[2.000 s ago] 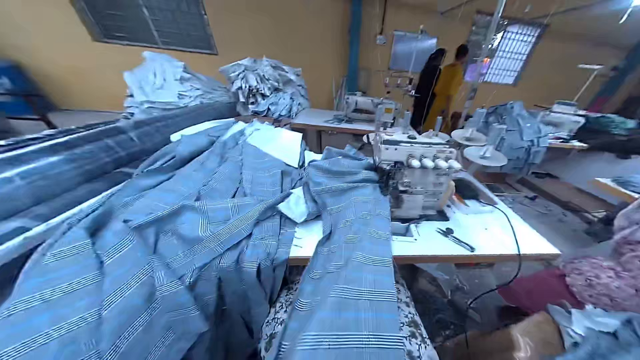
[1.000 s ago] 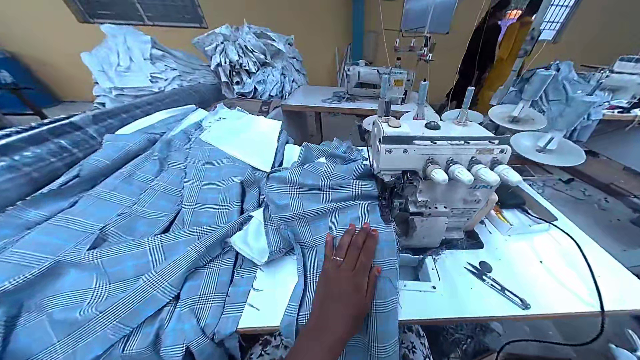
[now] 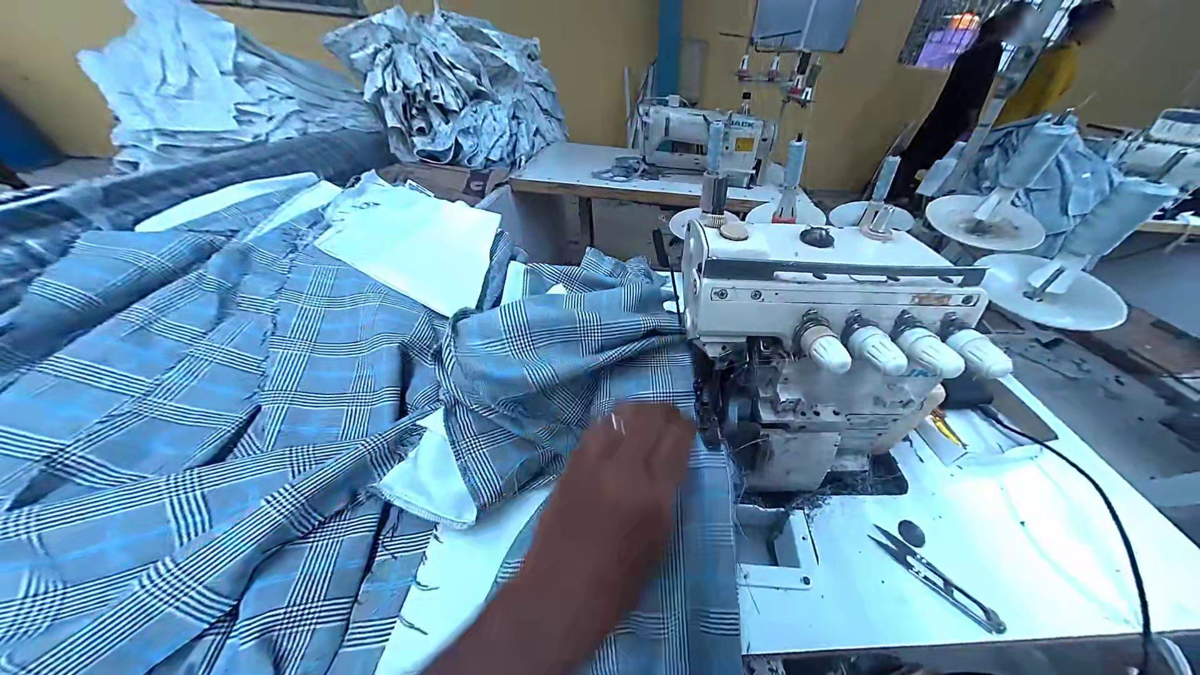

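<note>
My left hand [image 3: 637,469] is blurred, its fingers bent down at the plaid cloth [image 3: 708,553] just left of the overlock sewing machine's [image 3: 834,291] needle area. Whether the fingers pinch the cloth cannot be told. Grey-blue plaid fabric passes beside the machine head, and a bunched fold of it [image 3: 525,347] lies beyond my wrist. A white fabric piece [image 3: 436,492] shows at the fold's lower edge. More plaid cloth [image 3: 187,412] spreads over the left side, with a white piece [image 3: 422,239] on top. My right hand is not in view.
Thread snips [image 3: 937,581] and a small dark disc [image 3: 910,533] lie on the white machine table [image 3: 1031,525]. A black cable [image 3: 1116,525] curves along its right side. Thread cones on plates stand behind the machine. Fabric piles [image 3: 459,84], another sewing machine [image 3: 703,136] and two people are farther back.
My left hand, out of view two seconds ago, lay flat with spread fingers on the cloth one second ago; its fingers are now bent. The view has moved closer to the machine.
</note>
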